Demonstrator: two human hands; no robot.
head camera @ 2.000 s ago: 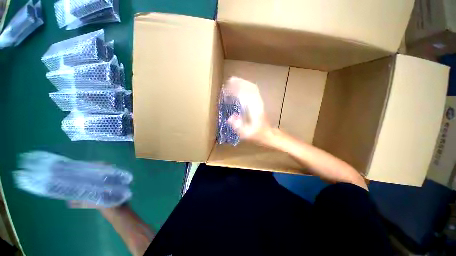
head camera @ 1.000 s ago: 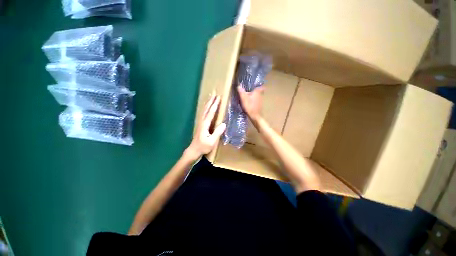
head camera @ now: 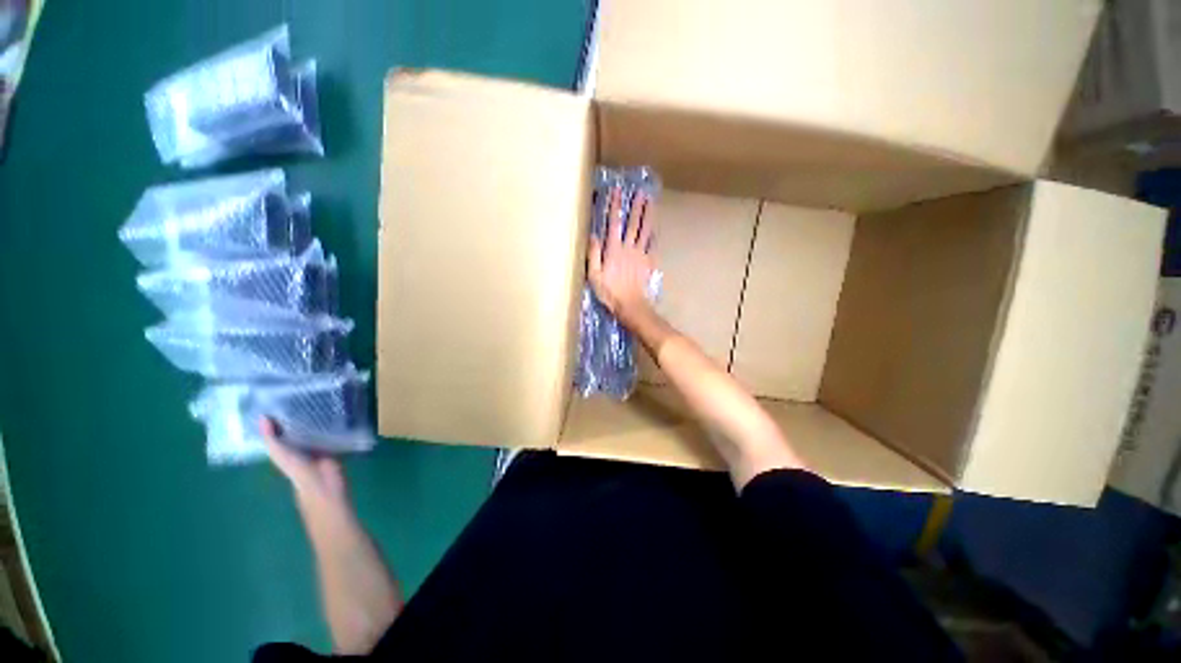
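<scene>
The open shipping carton (head camera: 790, 298) stands in front of me with its flaps folded outward. Silvery bubble-wrapped units (head camera: 606, 350) lie in a row along its left inner wall. My right hand (head camera: 623, 269) rests on them with fingers spread. Several more bubble-wrapped units (head camera: 233, 279) lie in a column on the green belt to the left. My left hand (head camera: 301, 466) is at the nearest one (head camera: 311, 412), thumb on top and the other fingers hidden under it.
The green conveyor belt (head camera: 117, 518) runs along the left side with a pale edge. The left flap (head camera: 479, 259) reaches out over the belt. Brown printed cartons (head camera: 1153, 402) stand beyond the right flap.
My left hand has moved from the carton's left flap to a unit on the belt. The left flap has swung outward. My right hand has flattened onto the units in the carton.
</scene>
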